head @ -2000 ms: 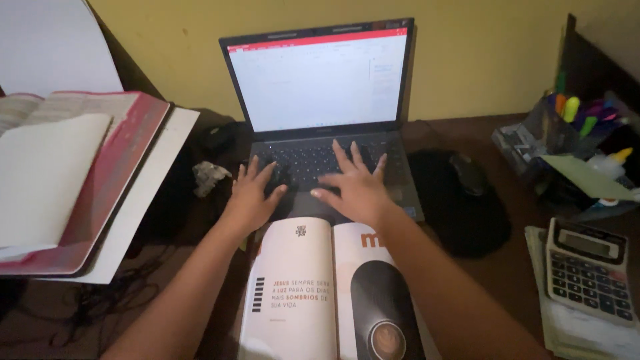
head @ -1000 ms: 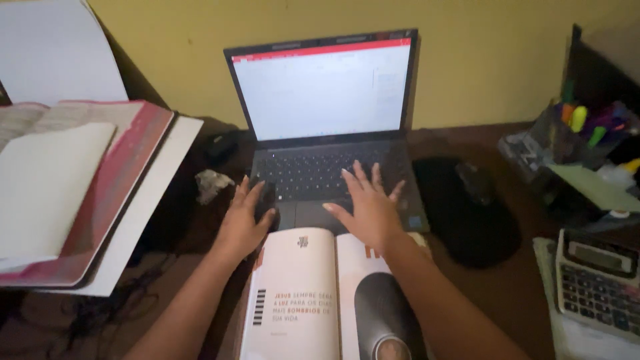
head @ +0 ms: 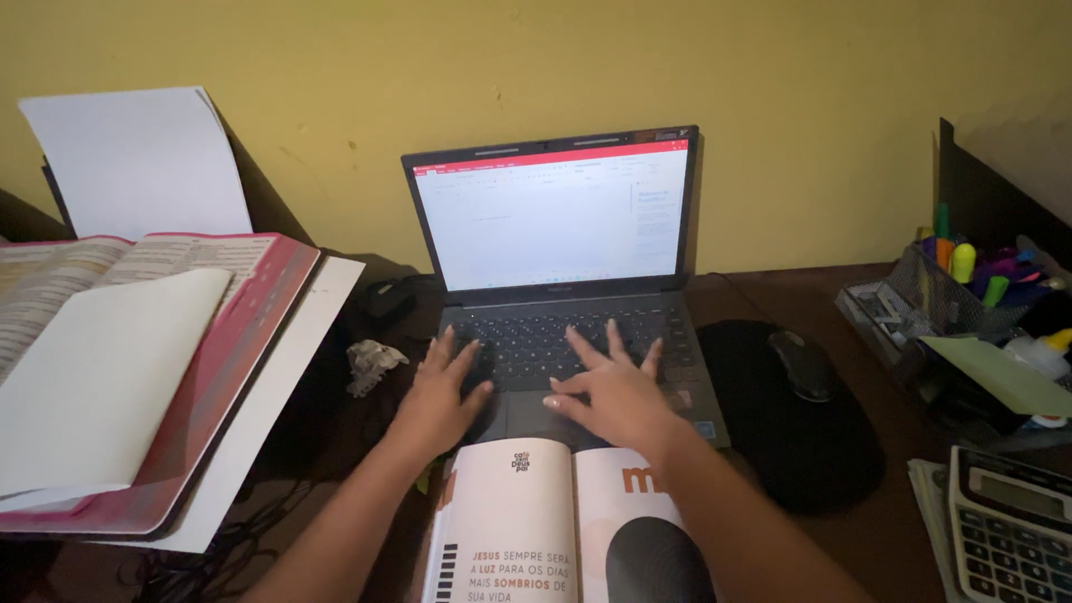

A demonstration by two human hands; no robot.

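A dark laptop (head: 553, 218) stands open against the yellow wall, its screen lit with a document window under a red bar. My left hand (head: 440, 402) rests at the left side of its keyboard (head: 536, 339), fingers spread and holding nothing. Over the right half of the keys is my right hand (head: 615, 389), also empty, with its fingers apart and its thumb near the touchpad. An open book (head: 515, 511) with printed pages lies below the laptop, between my forearms; my right forearm covers part of its right page.
To the left lie a large open book (head: 285, 301) with folded white paper (head: 109, 377) on it, crumpled paper (head: 373, 364) and cables. A black mouse (head: 802, 366) sits on a dark pad (head: 787, 461). Farther right are a mesh organizer (head: 913, 293) with markers and a calculator (head: 1017, 528).
My right hand's fingers have shifted over the keys, its thumb and index finger now closer together than one second ago. My left hand stays at the keyboard's left side.
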